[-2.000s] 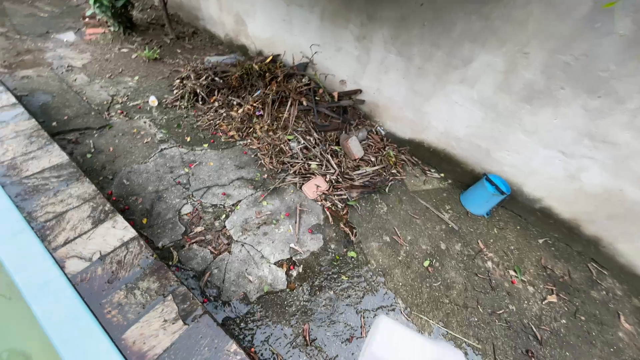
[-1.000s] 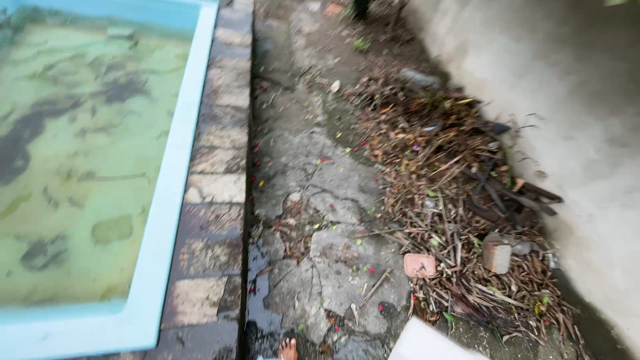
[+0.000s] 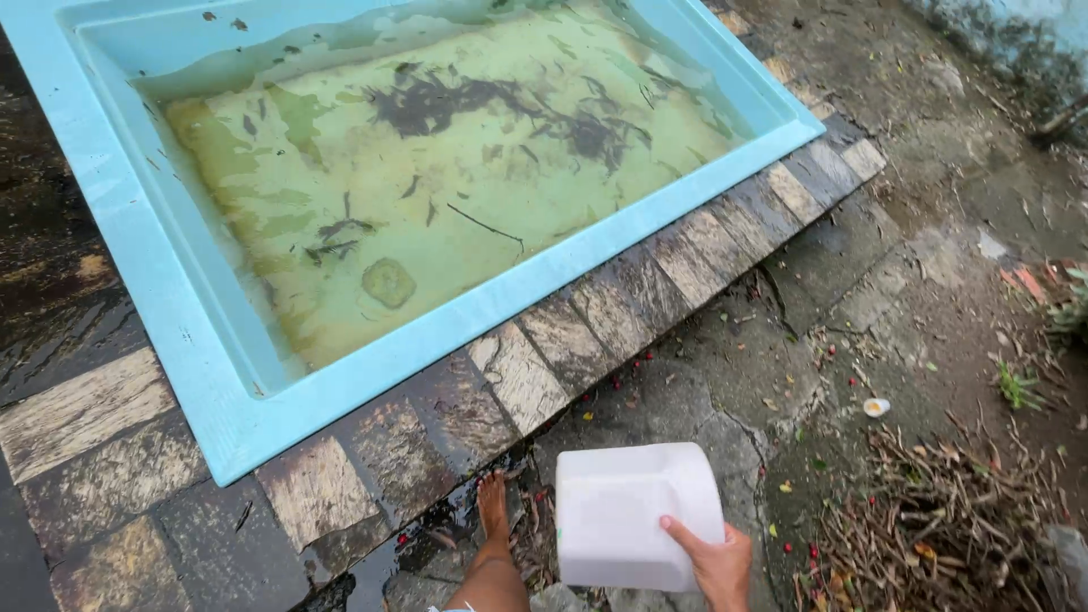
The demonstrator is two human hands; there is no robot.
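My right hand (image 3: 716, 561) grips a white plastic container (image 3: 633, 514) by its right side, with the thumb laid on the outer face. The container is tilted over the wet paving beside my bare foot (image 3: 492, 507). Up and to the left lies a light blue pool (image 3: 527, 285) with shallow greenish water, dark leaves and a thin twig in it. The container is outside the pool, apart from its rim. Its inside is hidden from view. My left hand is out of the frame.
Stone tiles (image 3: 518, 374) border the pool and end in a raised edge above cracked concrete (image 3: 671, 408). A heap of dry twigs and leaves (image 3: 935, 527) lies at lower right. Small plants (image 3: 1016, 387) grow at the right, near a small pale cup-like object (image 3: 876, 407).
The view has swung left toward the pool. The white container, only partly visible at the bottom edge before, now shows much more fully, with my right hand on it.
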